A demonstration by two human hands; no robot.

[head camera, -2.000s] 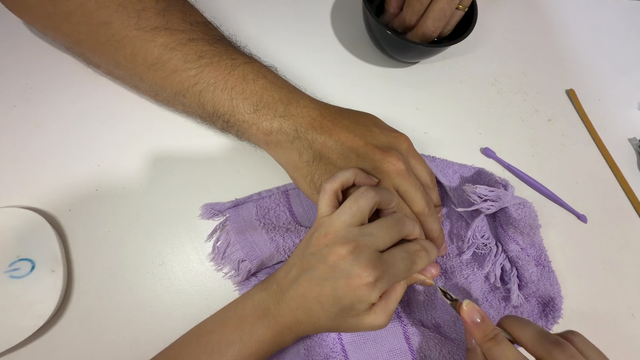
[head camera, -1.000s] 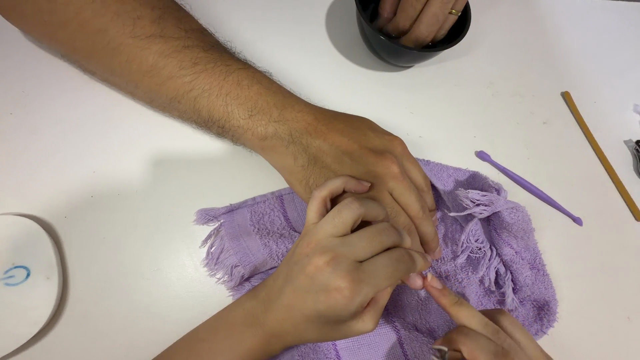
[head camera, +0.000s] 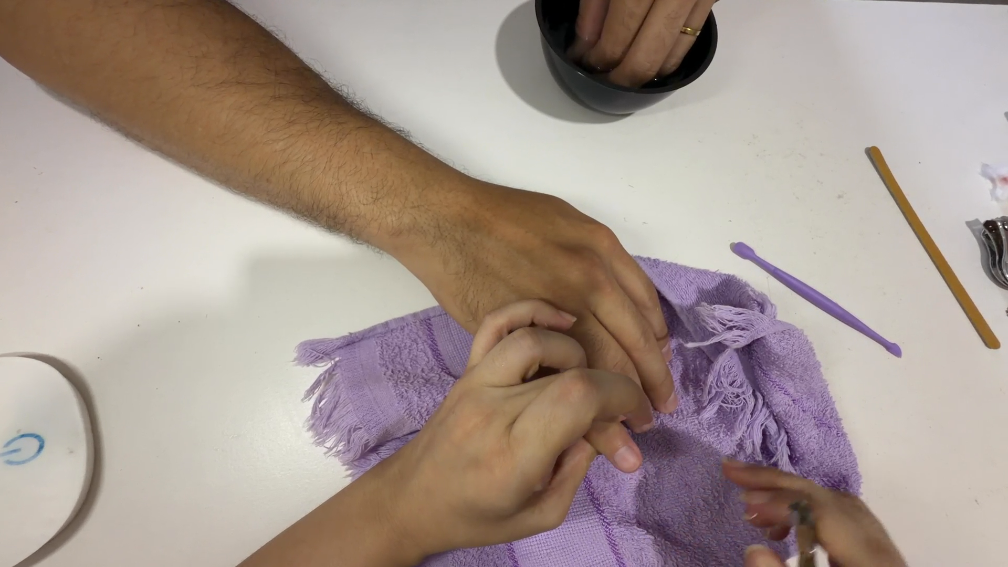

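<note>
My left hand grips a finger of the other person's hand, whose fingertip sticks out past my fingers. That hand lies palm down on a folded purple towel with fringed ends. At the lower right my right hand is slightly blurred and away from the finger. A small metal tool, probably a cuticle nipper, is held in it, its handles mostly out of view.
The other person's second hand, wearing a ring, dips into a black bowl. A purple plastic cuticle pusher and an orange-brown stick lie on the white table. Metal items are at the right edge. A white device with a power symbol is left.
My right hand has moved away from the held finger toward the lower right, the metal tool still in it. My left hand stays on the person's finger.
</note>
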